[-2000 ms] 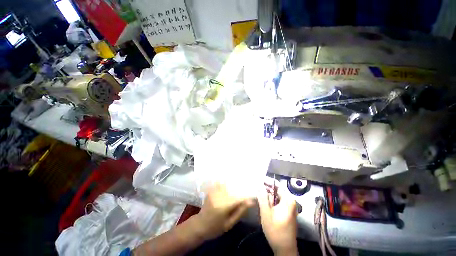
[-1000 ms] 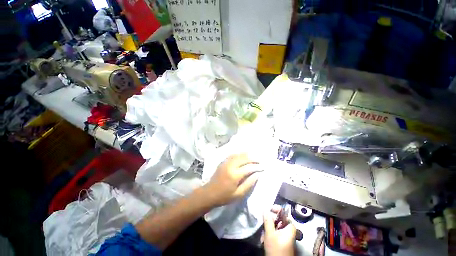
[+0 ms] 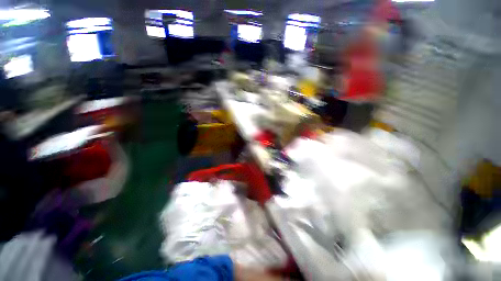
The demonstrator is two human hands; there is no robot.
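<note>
The frame is strongly blurred. A large heap of white garment pieces point(image 3: 368, 181) lies on the white table at the right. More white pieces point(image 3: 200, 219) lie in a red crate point(image 3: 255, 184) left of the table edge. My left arm in a blue sleeve enters at the bottom centre, with a blurred strip of bare forearm pointing right. My left hand is cut off by the bottom edge. My right hand is not in view. No snips can be made out.
A row of machines and items runs back along the table point(image 3: 241, 115). A yellow crate point(image 3: 211, 137) stands beside the green floor point(image 3: 156, 164). Red containers with white tops stand at the left. A red hanging sheet point(image 3: 362, 68) is behind the heap. Bright windows line the far wall.
The view has swung left and up. The machine head, phone and both hands have left the picture; the aisle and far wall now show.
</note>
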